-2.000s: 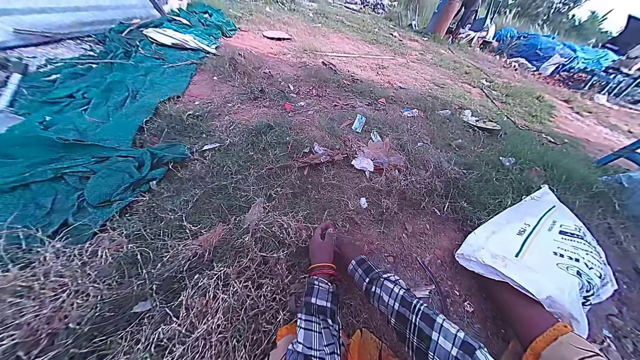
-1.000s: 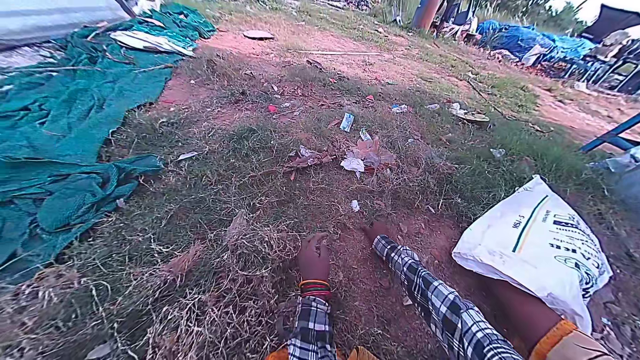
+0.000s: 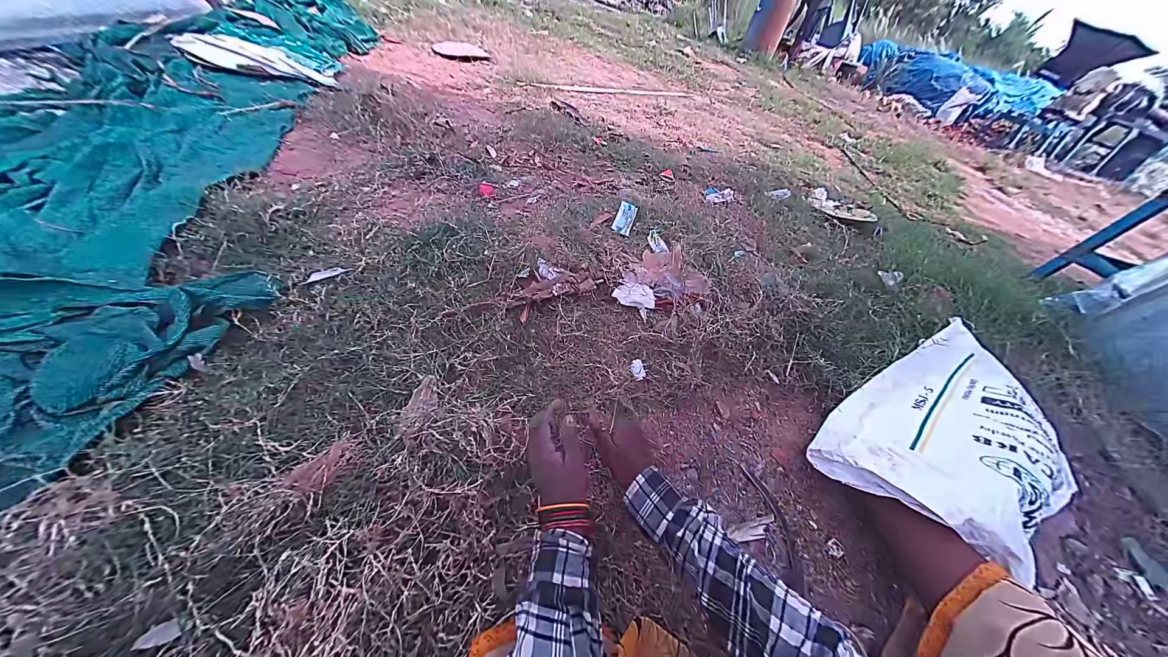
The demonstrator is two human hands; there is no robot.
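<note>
My left hand (image 3: 558,456), with bangles at the wrist below it, is low over the dry grass near the lower middle of the head view. Just to its right, my right hand (image 3: 624,447) reaches in from a checked sleeve, its fingertips close to those of the left. Both hands are at the edge between matted grass (image 3: 438,511) and bare reddish soil (image 3: 730,429). Whether the fingers hold any grass stems cannot be made out. A small white scrap (image 3: 637,369) lies just beyond them.
A white printed sack (image 3: 958,438) lies over my leg at the right. Green netting (image 3: 109,210) spreads on the left. Crumpled paper and plastic litter (image 3: 662,278) is ahead, with a blue metal frame (image 3: 1104,246) at the right edge and a blue tarpaulin (image 3: 958,78) farther back.
My right hand has come closer to my left hand since one second ago, when the two were farther apart. The sack remains over the leg.
</note>
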